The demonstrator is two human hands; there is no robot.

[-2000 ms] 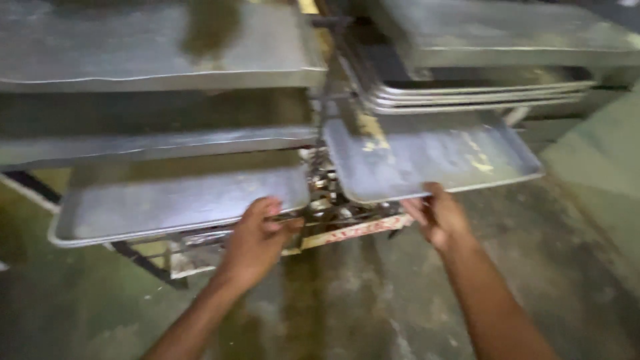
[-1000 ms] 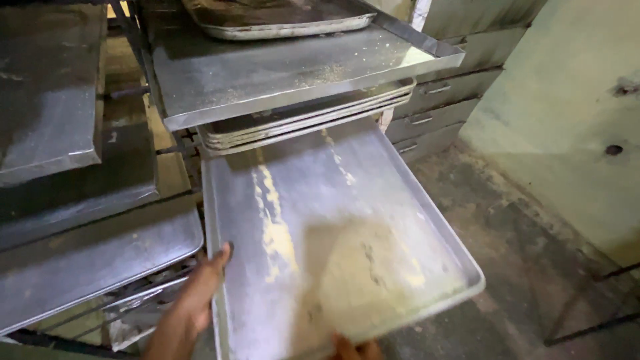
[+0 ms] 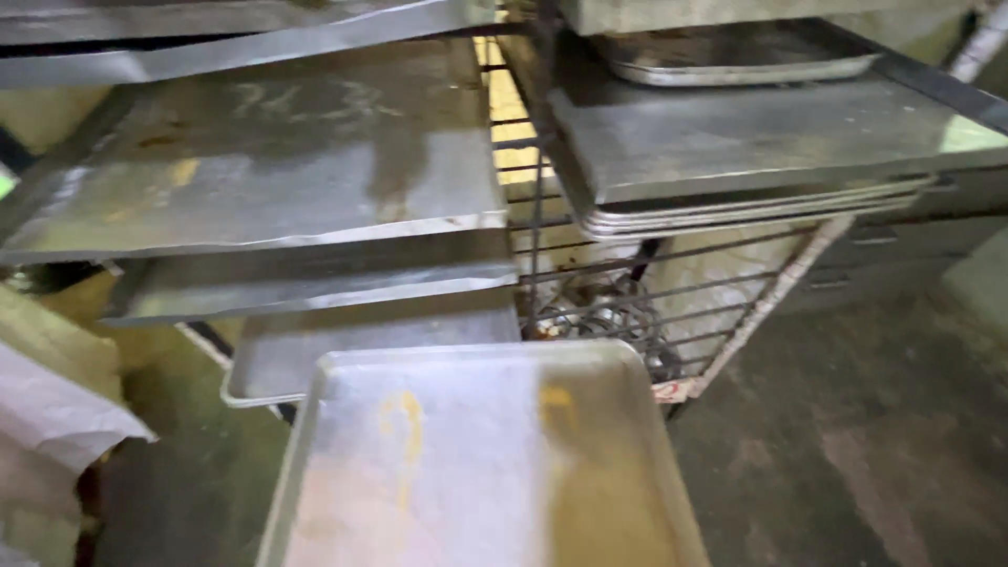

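A metal sheet pan (image 3: 472,472) with yellowish smears extends from the bottom edge towards the rack, clear of the shelves on the right. Neither my left hand nor my right hand shows, so any hold on this pan is hidden below the view. Behind its far rim, another sheet pan (image 3: 276,362) lies low on the left side of the metal rack (image 3: 539,197). Larger metal trays (image 3: 299,173) are above that one. To the right, a stack of sheet pans (image 3: 756,213) sits beneath a wide metal tray (image 3: 756,142), which carries a smaller dark pan (image 3: 740,59).
Metal items (image 3: 598,323) lie in a tangle low behind the rack's bars. Grey drawers (image 3: 874,244) stand at the right, above the concrete floor (image 3: 827,465). Pale paper or sheeting (image 3: 55,402) hangs at the left edge. The trays' front edges jut outward.
The smeared sheet pan was under the stack on the right; it is now out of the rack, nearer the camera. Both hands have left the view. The view has swung left since one second ago.
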